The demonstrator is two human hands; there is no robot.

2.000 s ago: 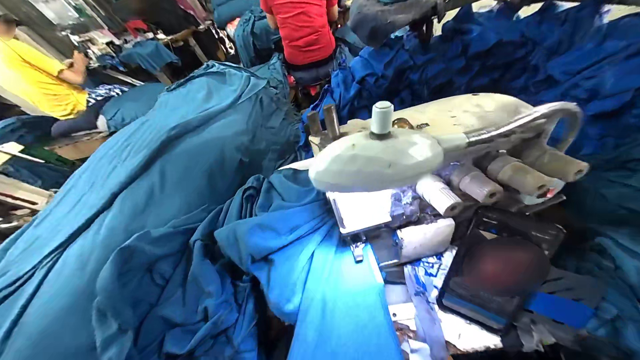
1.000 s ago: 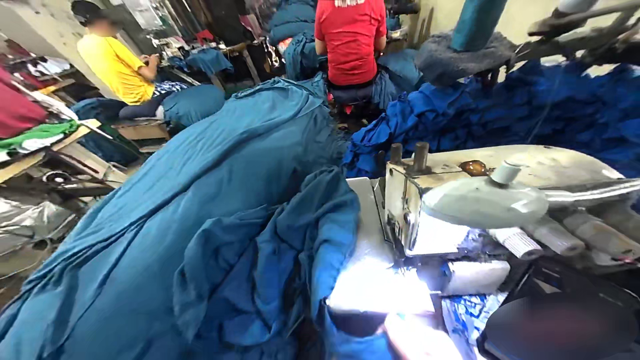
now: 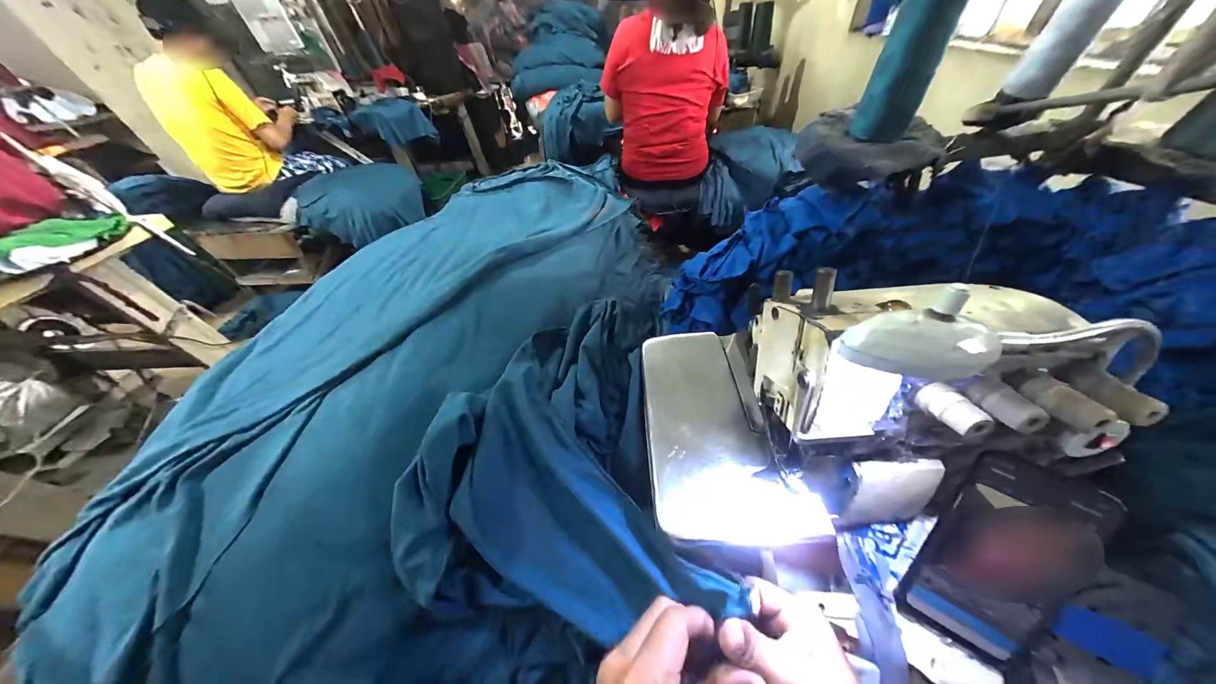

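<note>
At the bottom of the view my left hand (image 3: 657, 644) and my right hand (image 3: 787, 635) are close together, pinching the edge of a teal fabric piece (image 3: 551, 513) between their fingertips. The piece trails up and left from them over a large heap of teal fabric (image 3: 313, 427). Just above my hands is the lit metal work plate (image 3: 708, 427) of an overlock sewing machine (image 3: 817, 351). A pale lamp head (image 3: 917, 344) hangs in front of the machine, beside its tension knobs (image 3: 1031, 404).
A phone-like dark device (image 3: 997, 560) lies right of my hands. Blue fabric (image 3: 1007, 237) is piled behind the machine. A person in red (image 3: 665, 100) sits ahead, another in yellow (image 3: 204, 123) at the left. A wooden table (image 3: 123, 275) stands at the far left.
Both hands have come into view together at the fabric edge; a second ago only part of one showed. The fabric that lay before the machine two seconds ago is off its plate. The view has shifted.
</note>
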